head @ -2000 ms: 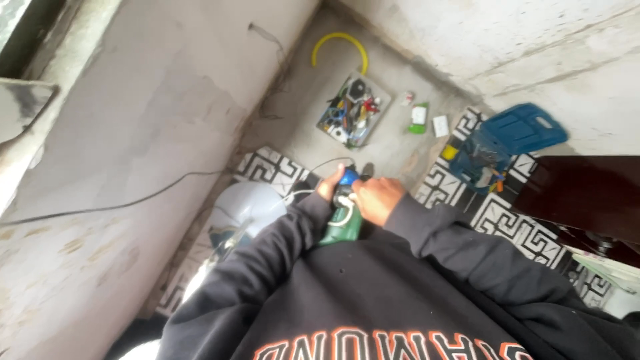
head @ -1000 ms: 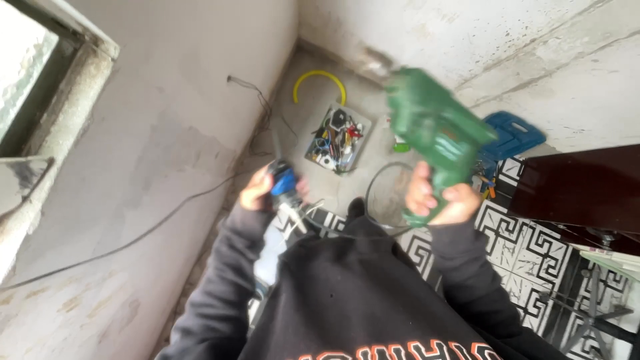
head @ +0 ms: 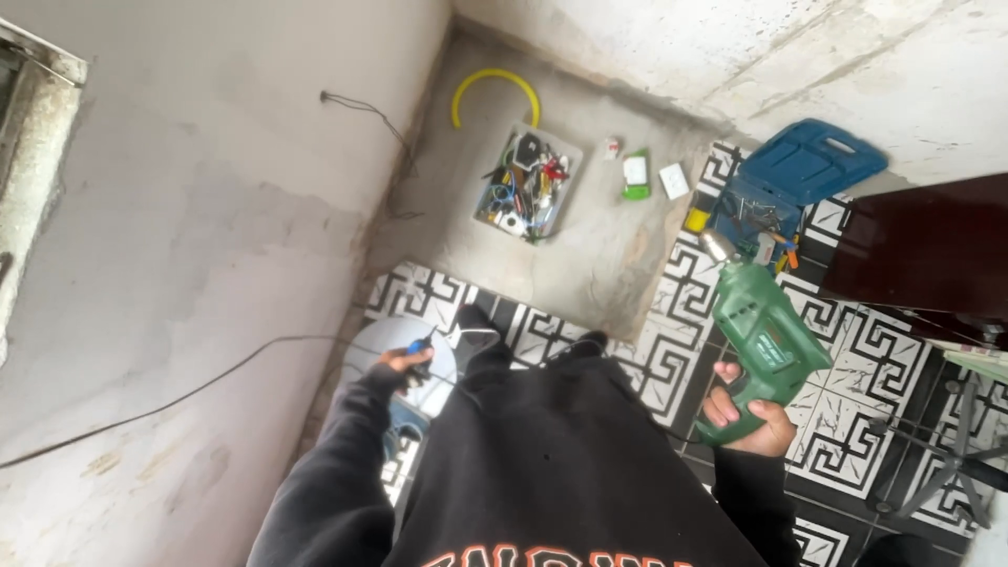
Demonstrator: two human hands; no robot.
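Observation:
In my right hand is a green power drill, gripped by its handle with the metal chuck pointing up and left, away from me. My left hand is low at the left, closed on a small blue and black object that I cannot identify; the fingers partly cover it. Beneath that hand is a round white surface. A dark cord runs along the left wall toward the left hand.
A grey bin of tools and parts stands on bare concrete beside a yellow hose. Green and white packages lie to its right. An open blue case holds tools. Dark red furniture and a chair base are at right.
My hands, close together two seconds ago, are now wide apart. The drill, raised high in front one second ago, is now lower and to the right. My left hand still holds the blue object.

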